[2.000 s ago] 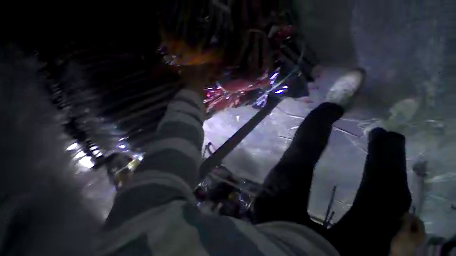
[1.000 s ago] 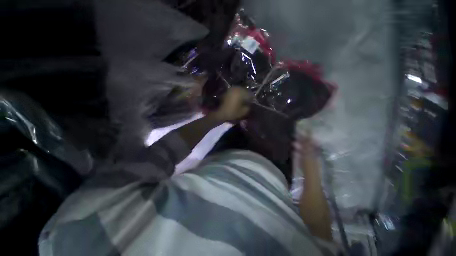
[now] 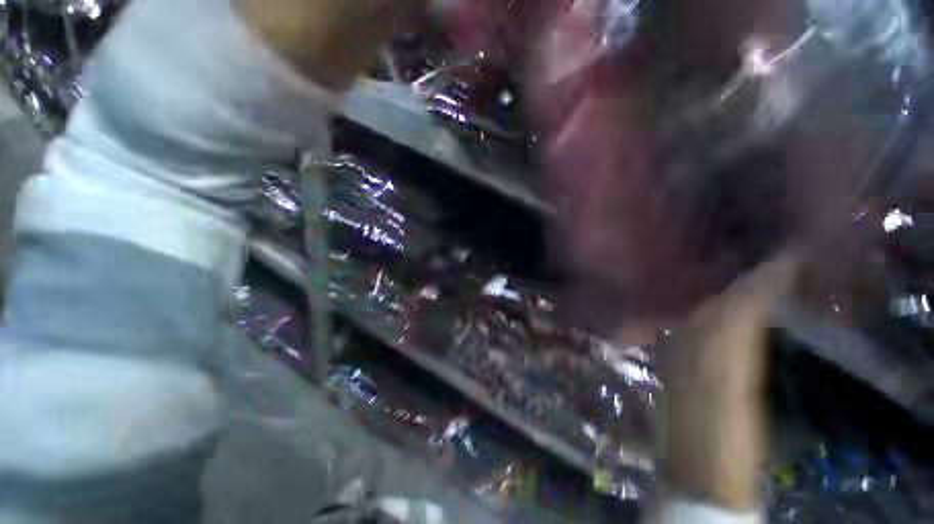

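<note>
A blurred, dark bagged bundle with a reddish part (image 3: 604, 164) fills the upper right, held up close to the camera. My right forearm comes up from the lower right, and my blurred right hand (image 3: 753, 297) is at the bundle's lower edge and holds it. Its fingers are mostly hidden or smeared. My left arm in a pale and grey striped sleeve runs up the left side. Only bare forearm skin shows at the top edge; my left hand is cut off.
Low shelves with pale edges (image 3: 451, 384) slant across the middle behind the bundle. Shiny bagged stacks (image 3: 533, 343) lie on them. Grey floor (image 3: 266, 471) shows at the lower left. More shiny film shows at the top left corner.
The view has swung from the floor aisle to the shelves. The dark and red bundle has come up closer to the camera. My left hand has left the picture past the top edge.
</note>
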